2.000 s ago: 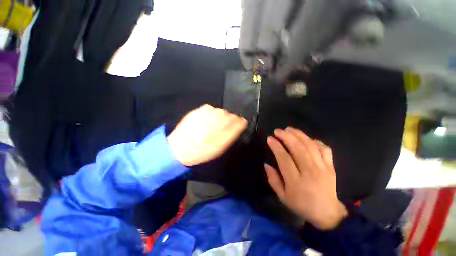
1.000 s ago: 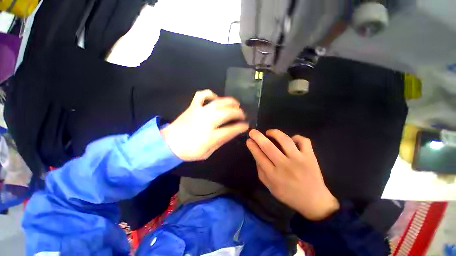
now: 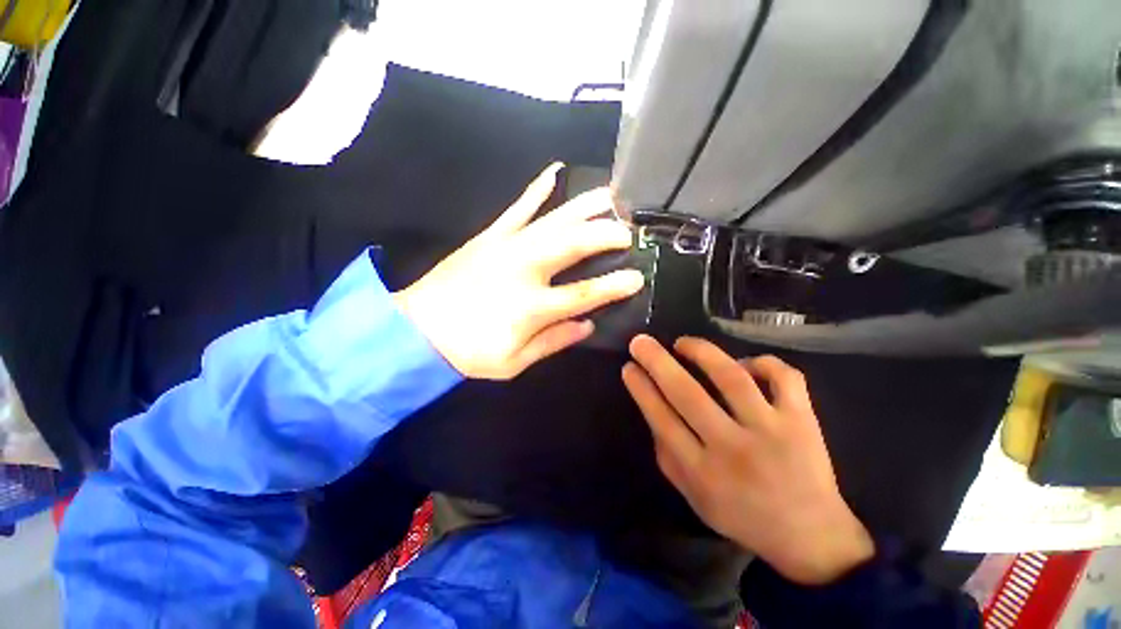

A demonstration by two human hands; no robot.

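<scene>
A large black garment panel (image 3: 492,430) lies over the white machine table and hangs toward the lap. A greyer welt piece (image 3: 590,184) lies on it, partly under my left hand. My left hand (image 3: 529,289) lies flat with spread fingers on the welt piece, left of the presser foot area (image 3: 658,234). My right hand (image 3: 744,442) rests on the panel just below and right of it, fingertips near the lower end of a short pale line. Neither hand grips anything. The needle tip cannot be made out.
The sewing machine head (image 3: 848,111) fills the upper right. Long black pieces (image 3: 234,62) are piled at the upper left. A dark rectangular object (image 3: 1079,436) lies at the right edge on the white table (image 3: 1008,516). Red slatted plastic (image 3: 1039,590) shows lower right, more lower left. Something yellow is upper left.
The machine head looks larger and closer in the view. My left hand has moved up and right, its fingers now spread flat instead of bunched. My right hand remains on the panel, slightly lower.
</scene>
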